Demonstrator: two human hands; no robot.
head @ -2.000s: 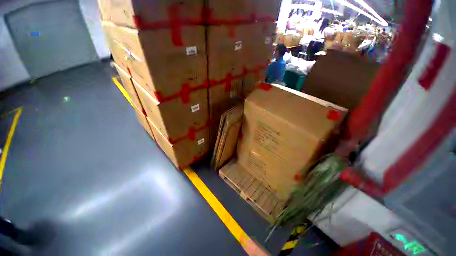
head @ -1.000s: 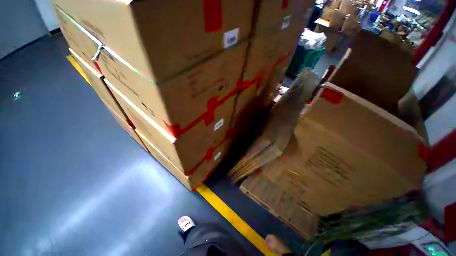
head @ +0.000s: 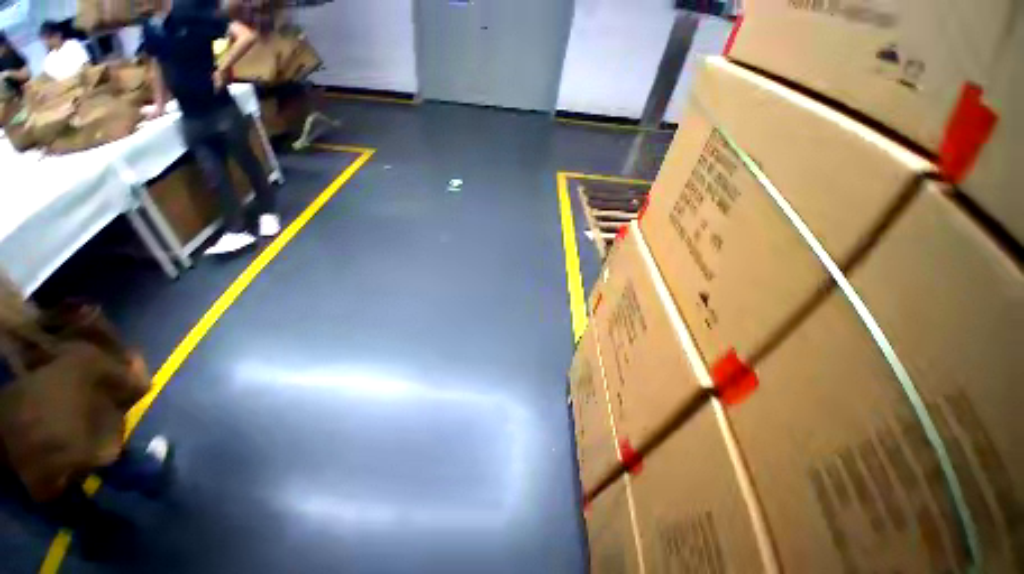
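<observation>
Neither of my hands is in view. Nearest in front of me on the right are stacked brown cartons [head: 775, 280] with red tape, printed text and a pale green strap over them. The stack runs from the bottom edge to the top right and is cut off by the picture's edge. At the lower left, brown bags [head: 67, 404] show as a blurred bundle, with dark clothing and a light shoe beside them. What holds the bags cannot be told.
A grey aisle [head: 382, 292] with yellow lines runs ahead to a grey door [head: 491, 51]. A person in dark clothes [head: 213, 112] stands by a white table [head: 67, 207] with brown bags [head: 84, 107]. A wooden pallet [head: 610, 219] lies beyond the cartons.
The view has swung left along the aisle. The cartons now stand at the right, and the large box on the pallet, my foot and a hand at the bottom edge have left the picture.
</observation>
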